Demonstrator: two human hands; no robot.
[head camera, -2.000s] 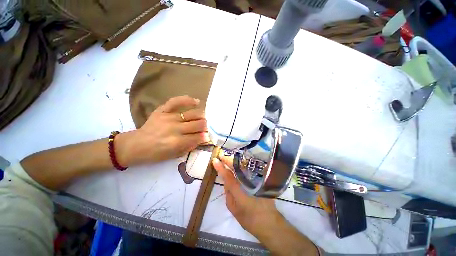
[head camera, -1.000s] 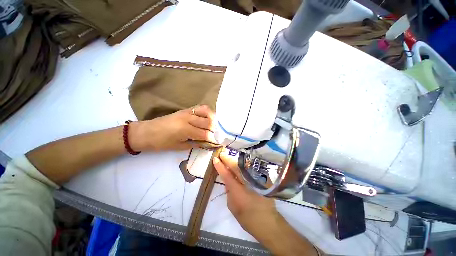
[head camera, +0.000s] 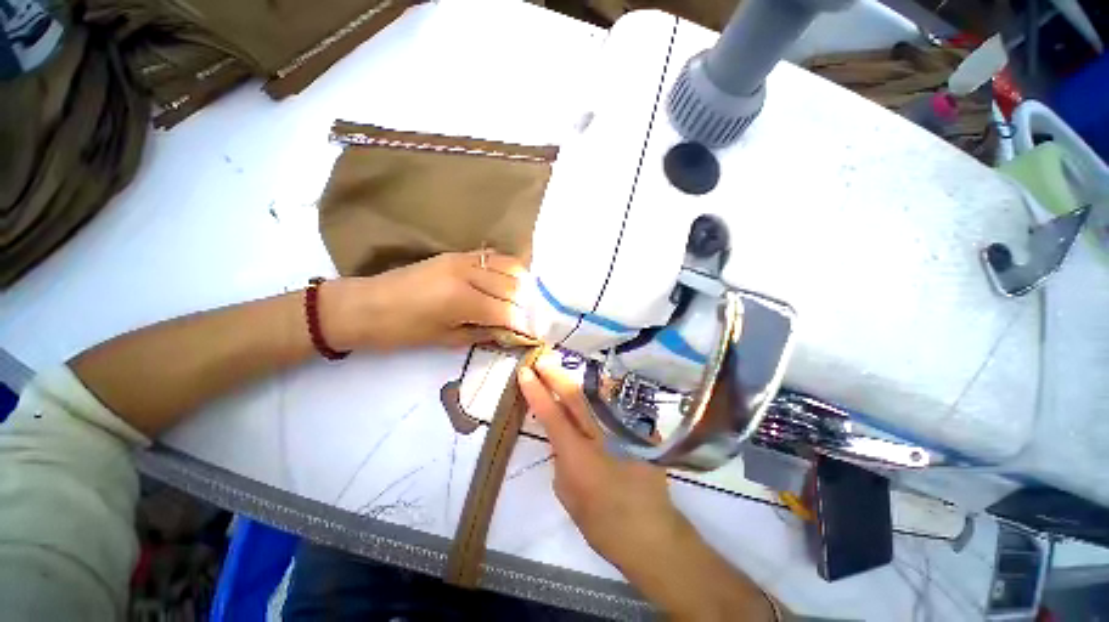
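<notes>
A brown fabric panel (head camera: 426, 207) with a pale-lined strip on its far edge lies on the table, partly under the machine head. A long brown zipper tape (head camera: 484, 492) runs from the needle area down over the table's near edge. My left hand (head camera: 456, 301) presses the panel's near edge, fingertips beside the needle area. My right hand (head camera: 584, 456) pinches the upper end of the tape between thumb and finger. The presser foot and needle are hidden behind the machine head and fingertips.
The white sewing machine head (head camera: 839, 243) fills the right. A black phone (head camera: 854, 520) lies under its arm. Brown panels (head camera: 243, 37) lie far left beside a rounded brown stack (head camera: 73, 158). Loose threads (head camera: 389, 492) lie on the table. A blue bin (head camera: 253, 571) is below the near edge.
The view has shifted slightly. My left hand has moved closer to the needle area and its fingers are more drawn together. My right hand stays at the tape's upper end.
</notes>
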